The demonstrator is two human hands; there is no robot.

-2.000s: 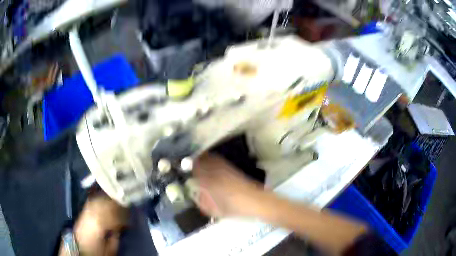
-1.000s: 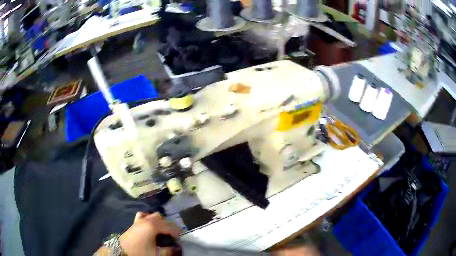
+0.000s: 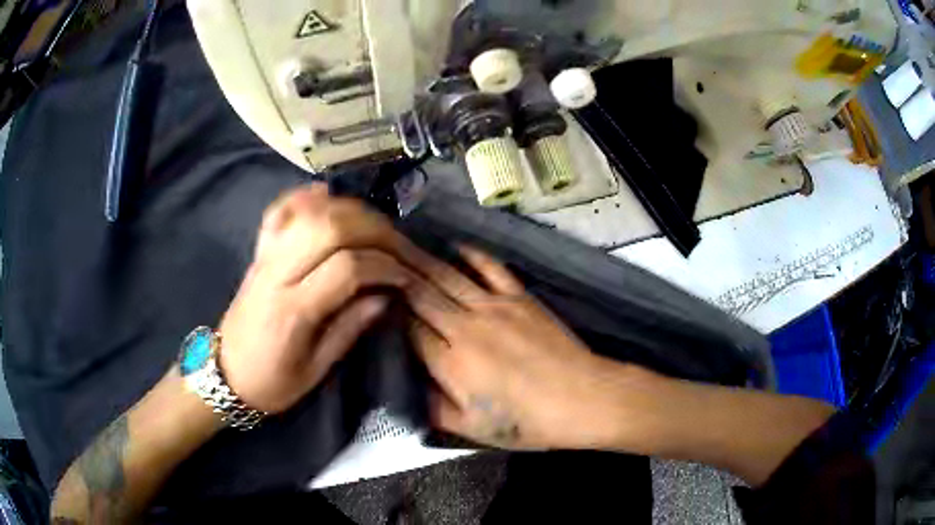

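A dark cloth panel (image 3: 195,256) spreads over the left of the table and up to the needle area of the cream sewing machine (image 3: 251,62). A grey-black strip of the cloth (image 3: 636,308) runs right, under my right wrist. My left hand (image 3: 313,287), with a metal watch, is curled on the cloth just below the machine head, its fingertips partly hidden. My right hand (image 3: 502,354) lies flat on the cloth, its fingertips under my left hand, so its grip is unclear. The presser foot is mostly hidden. A small black piece (image 3: 656,144) lies under the machine arm.
Ribbed tension knobs (image 3: 494,171) stand close above my hands. A dark-handled bar (image 3: 128,144) hangs at upper left. The white table (image 3: 789,246) has ruler marks at right. A blue crate (image 3: 810,354) with dark pieces is below the right edge. White cones (image 3: 907,97) are at upper right.
The view has moved closer to the needle area. Both hands are now together on the cloth below the machine head. Cloth now covers the plate and table front, which showed before.
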